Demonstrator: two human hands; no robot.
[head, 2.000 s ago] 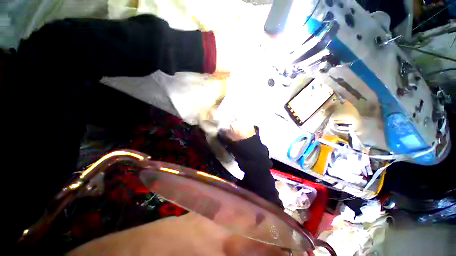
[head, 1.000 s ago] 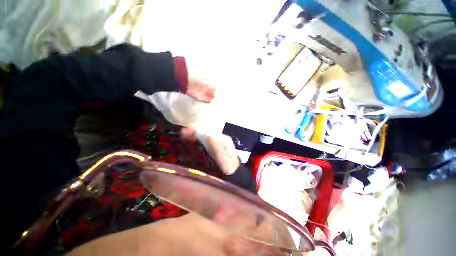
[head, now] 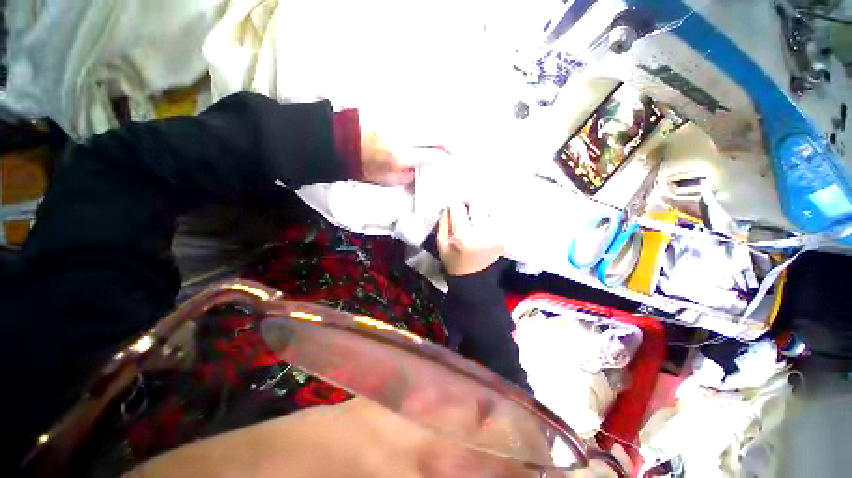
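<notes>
A white fabric piece (head: pixel 360 205) lies at the table's near edge and hangs a little over the lap, its upper part washed out by glare. My left hand (head: pixel 388 163), in a black sleeve with a red cuff, has its fingers on the cloth. My right hand (head: pixel 465 241) is just below it and pinches the cloth's edge between thumb and fingers. The fingertips of both hands are partly lost in the glare. The sewing machine (head: pixel 719 70), white with a blue stripe, stands at the upper right.
A lit smartphone (head: pixel 612 138) lies on the machine bed. Blue-handled scissors (head: pixel 605 247) lie by a supply tray (head: pixel 715 322). A red bin (head: pixel 649 359) with white pieces is below the table, with white scraps (head: pixel 729 411) beside it. Cream cloth (head: pixel 112 56) is heaped upper left. Glasses block the lower view.
My right hand has moved up and right to the cloth near my left hand, which has shifted slightly right. The phone screen now shows a colourful picture. The view has shifted.
</notes>
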